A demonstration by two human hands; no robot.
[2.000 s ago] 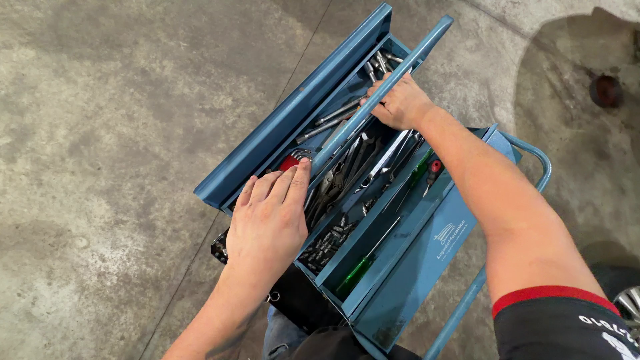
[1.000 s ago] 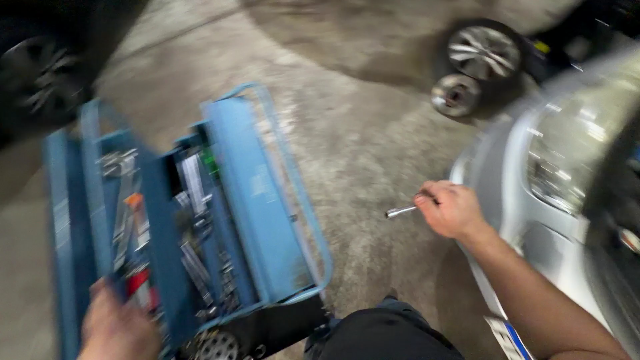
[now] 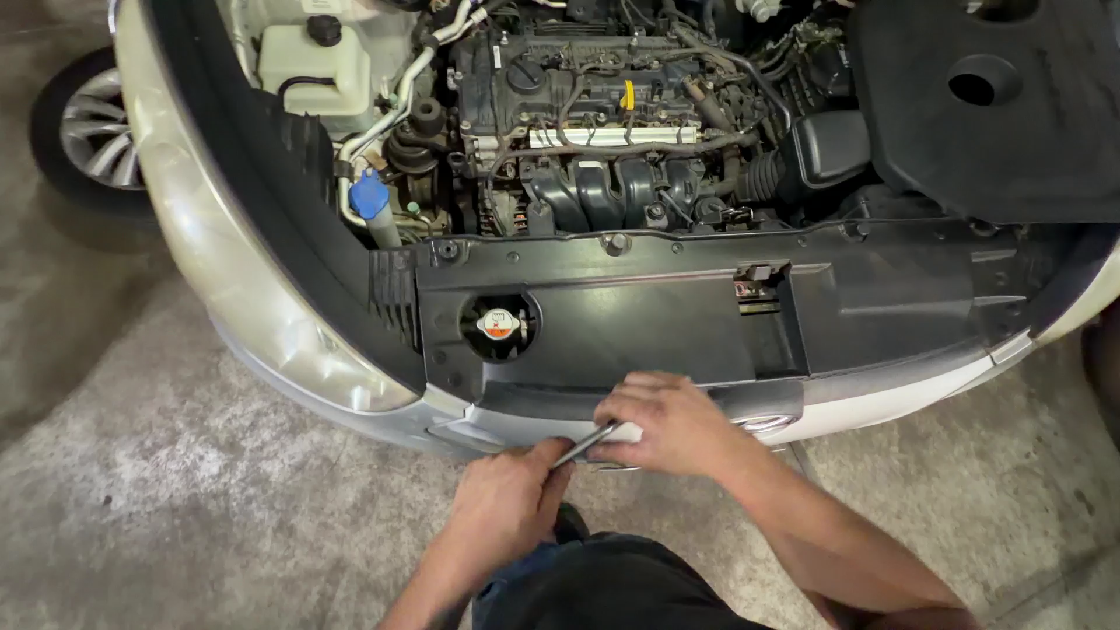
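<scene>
A slim metal tool, its kind unclear, runs between my two hands above the car's front edge. My left hand grips its lower end, and my right hand has its fingers around the upper end. Both hands partly hide the tool. Just beyond them lies the black plastic radiator cover, with the radiator cap showing in a round opening. Farther back is the exposed engine with a yellow dipstick handle.
A black engine cover rests over the bay at the upper right. The coolant reservoir and a blue washer filler cap are at the left. Past the headlight, a wheel lies on the concrete floor.
The view has swung from the blue toolbox to the engine bay. My right hand held a metal tool away from the toolbox one second ago; now both hands are on a metal tool.
</scene>
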